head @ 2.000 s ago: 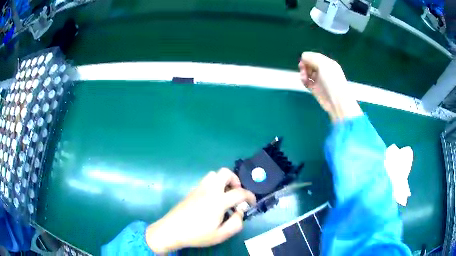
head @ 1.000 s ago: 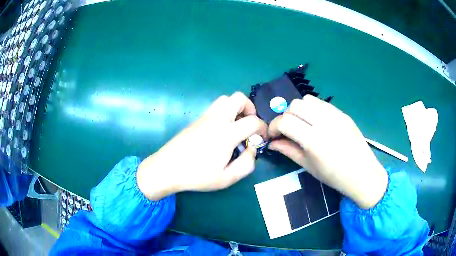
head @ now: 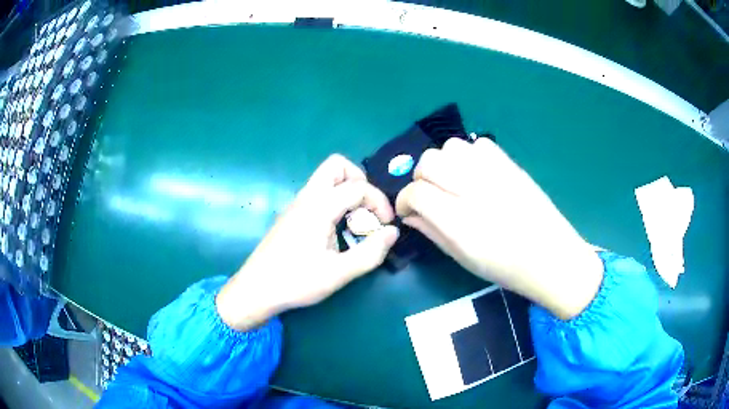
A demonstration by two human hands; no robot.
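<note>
A black optical module (head: 388, 169) with a pale bluish round spot and a finned part at its upper edge lies on the green bench top, partly hidden by both hands. My left hand (head: 308, 236) is at its lower left, thumb and fingers pinched at the module's edge beside a white disc (head: 364, 221). My right hand (head: 487, 216) lies over its right side, fingertips close to the left ones. What the fingertips pinch is too small and covered to tell. A white release liner sheet (head: 432, 342) with black blocks lies below my right hand.
A torn white scrap liner paper (head: 667, 228) lies at right. A tray of round pale dots (head: 60, 112) stands at left. A white edge (head: 511, 41) runs along the far side of the bench, with a small dark piece (head: 313, 23) on it.
My right hand has come from beyond the bench down to the module, beside my left hand. Since a second ago the module has turned and shifted left. The thin strip at right is now mostly hidden.
</note>
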